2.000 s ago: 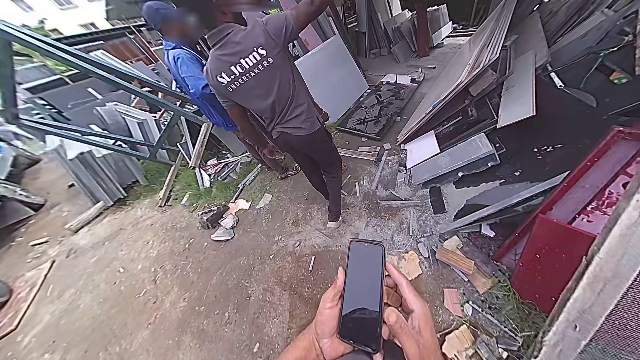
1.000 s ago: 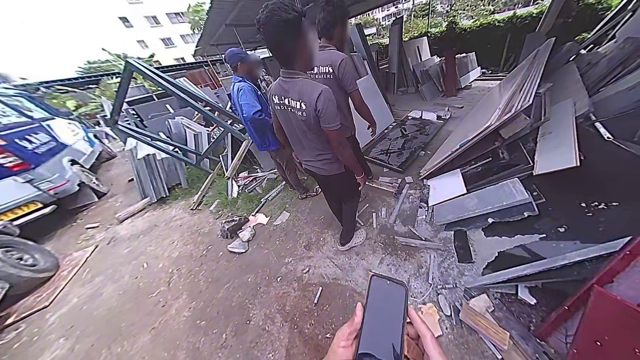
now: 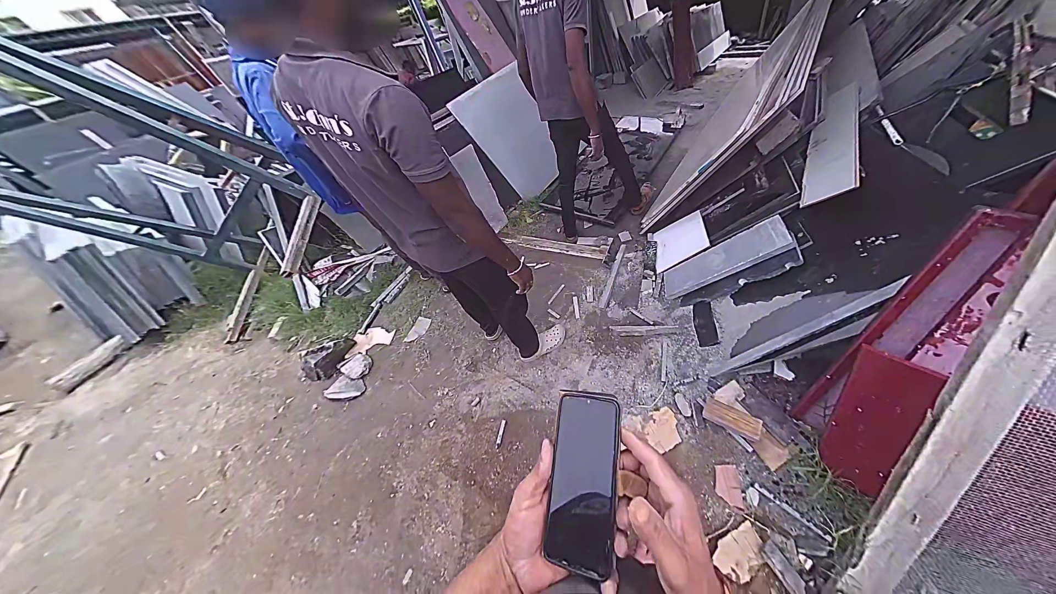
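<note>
A black smartphone (image 3: 582,487) with a dark screen stands upright at the lower middle of the head view. My left hand (image 3: 528,516) grips its left edge, the thumb along the side. My right hand (image 3: 667,516) is at the phone's right edge; its curled fingers touch the side and back, while its thumb and forefinger are off the screen. Part of the fingers behind the phone is hidden.
Several people stand ahead, one in a grey shirt (image 3: 363,157) nearest. Stone slabs (image 3: 742,115) lean at the right, near a red metal box (image 3: 887,412). A blue metal frame (image 3: 140,223) is at the left. Stone chips and wood scraps (image 3: 734,417) litter the dirt ground.
The view has swung noticeably. One person in a grey shirt now stands farther off, by the slabs, apart from the nearer one. The phone stays in my hands.
</note>
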